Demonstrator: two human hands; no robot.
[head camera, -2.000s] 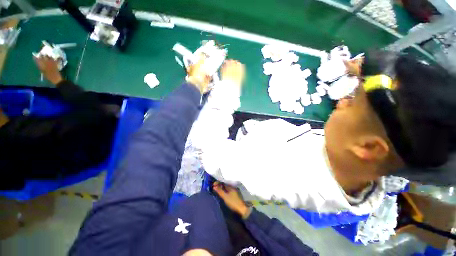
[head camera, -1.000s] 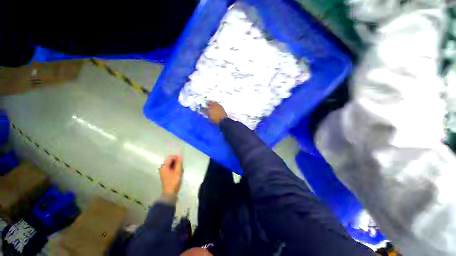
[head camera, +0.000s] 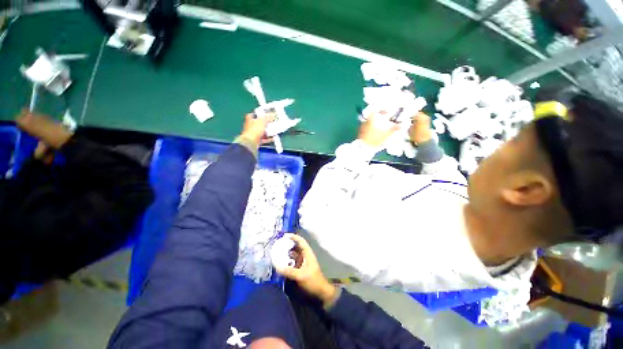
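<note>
My left hand (head camera: 255, 129) reaches over the left arm's side of the bench and grips the lower left edge of a white part-built camera body (head camera: 277, 119) with slim white arms sticking out. The body is at the front edge of the green bench. My right hand (head camera: 307, 271) is low, right of the blue tote, with its fingers around a round white housing (head camera: 281, 253); a dark opening shows beside the fingers. The blue tote (head camera: 295, 163) holds small white parts and lies partly under my left sleeve.
A person in white (head camera: 396, 225) works close on the right at a pile of white pieces (head camera: 386, 102). Another pile (head camera: 478, 102) lies beyond. A person in dark clothes (head camera: 75, 191) is on the left. A lone white piece (head camera: 201, 110) and a dark-and-silver device (head camera: 136, 34) are on the bench.
The view has swung from the tote back to the bench. My left hand has gone from low and away to the camera body. My right hand has left the tote's parts and now holds the round housing.
</note>
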